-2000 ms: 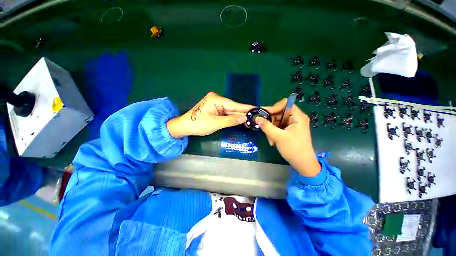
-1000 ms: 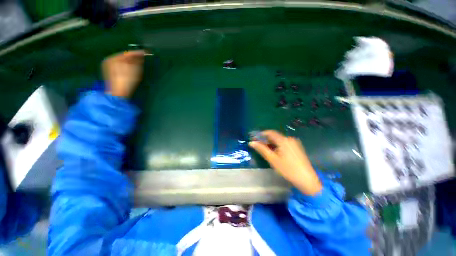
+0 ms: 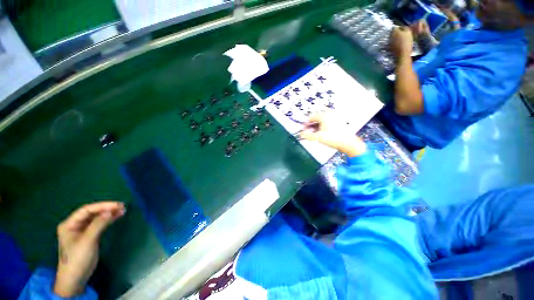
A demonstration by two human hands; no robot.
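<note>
My right hand (image 3: 335, 136) is over the white board (image 3: 363, 96), fingers closed around a slim tool that looks like tweezers (image 3: 297, 120); its tips are blurred. Small dark modules (image 3: 308, 101) lie in rows on the board beyond my fingers. More modules (image 3: 234, 124) lie in rows on the green surface left of the board. My left hand (image 3: 81, 246) is at the lower left, thumb and fingers pinched together above the green surface; a tiny dark spot shows at the fingertips, too blurred to tell if it is held.
A dark mat with blue edges (image 3: 161, 190) lies between my hands. A single dark unit (image 3: 107, 140) is beyond it. A crumpled white cloth (image 3: 247, 65) is above the board, and blister trays (image 3: 366, 32) lie beyond and below it. A person (image 3: 462, 82) in blue sits at the right.
The view has swung right, bringing the other person in. My right hand has moved from beside the mat to the white board. The round black housing held two seconds ago no longer shows in my hands.
</note>
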